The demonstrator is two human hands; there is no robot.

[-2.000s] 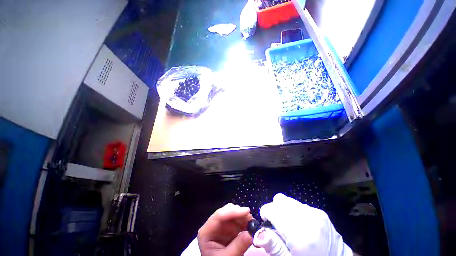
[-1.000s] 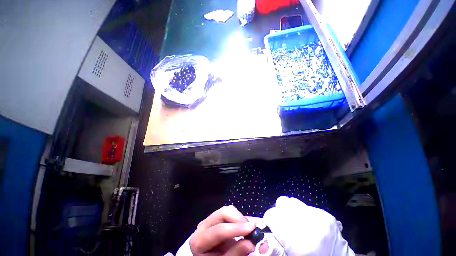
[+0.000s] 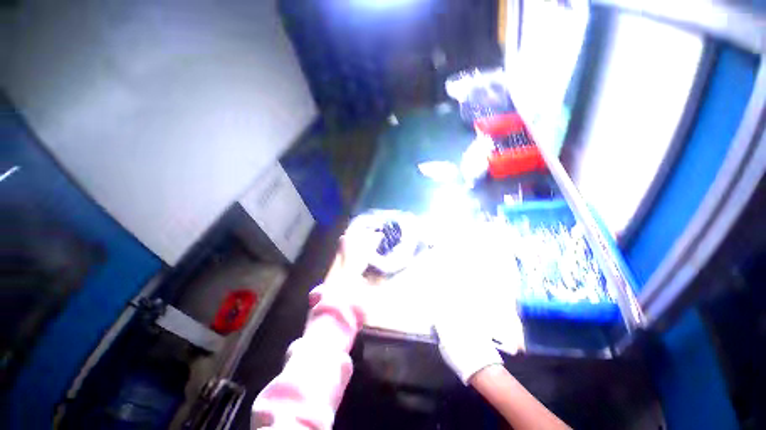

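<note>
My left hand (image 3: 338,267), in a pinkish sleeve, reaches over the near left of the bench beside the open bag of dark parts (image 3: 387,238). Glare washes out its fingers, so its grip is unclear. My right hand (image 3: 467,340), in a white glove, is at the bench's near edge. Its fingers blend into the bright board (image 3: 403,301). A small dark thin thing (image 3: 504,345) shows beside it; I cannot tell whether it is held.
The blue bin of silvery pieces (image 3: 558,262) is at the right, with red bins (image 3: 515,159) behind it. A clear bag (image 3: 483,91) is at the far end. A metal rail (image 3: 588,217) runs along the right. A red tray (image 3: 235,311) is on the left shelf.
My hands have moved apart and forward from below the bench, left toward the bag, right to the bench edge. The small black part between them no longer shows. The view has tilted up.
</note>
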